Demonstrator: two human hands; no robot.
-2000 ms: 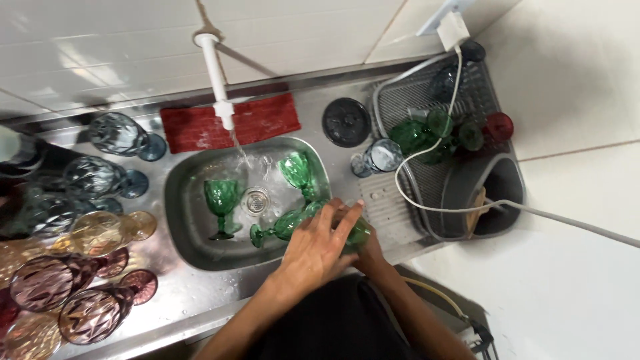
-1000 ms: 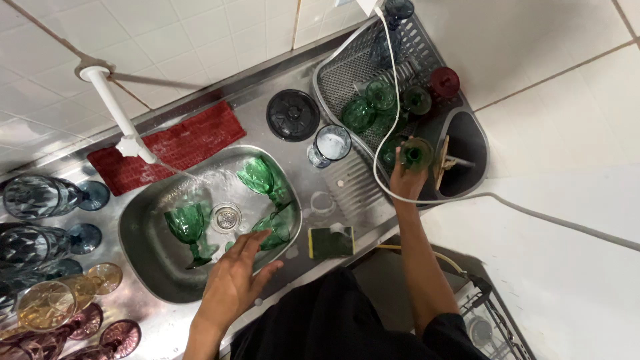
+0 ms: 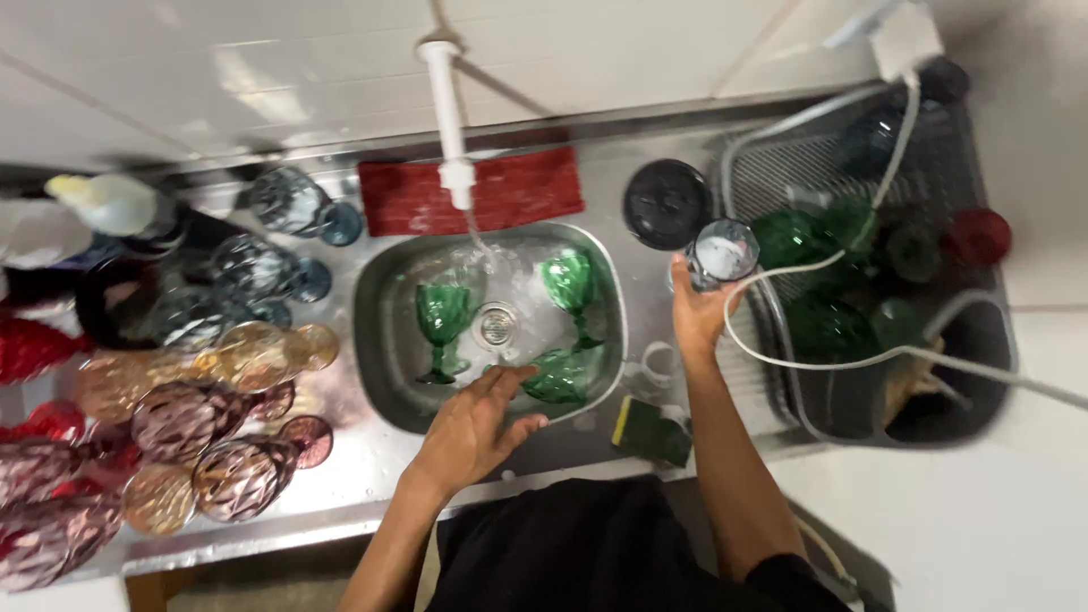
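Three green glass goblets lie in the steel sink basin (image 3: 387,387): one at the left (image 3: 442,314), one at the upper right (image 3: 568,280) and one at the lower right (image 3: 561,376). My left hand (image 3: 476,422) is over the basin's front edge, its fingertips beside the lower right goblet; it holds nothing that I can see. To the right of the basin, my right hand (image 3: 704,308) has its fingers around a clear glass (image 3: 724,251) with whitish contents. A green and yellow sponge (image 3: 653,432) rests on the counter between my hands. Water runs from the white faucet (image 3: 457,174).
Blue, amber, purple and red goblets (image 3: 246,480) crowd the left counter. A red cloth (image 3: 387,200) lies behind the basin, a black round lid (image 3: 667,204) to its right. The dish rack (image 3: 786,382) holds green goblets (image 3: 824,327); a white cable (image 3: 807,366) loops across it.
My right hand has moved from the rack, where it had a green goblet, to the clear glass. The goblet is out of that hand. My left hand remains near the basin's front edge.
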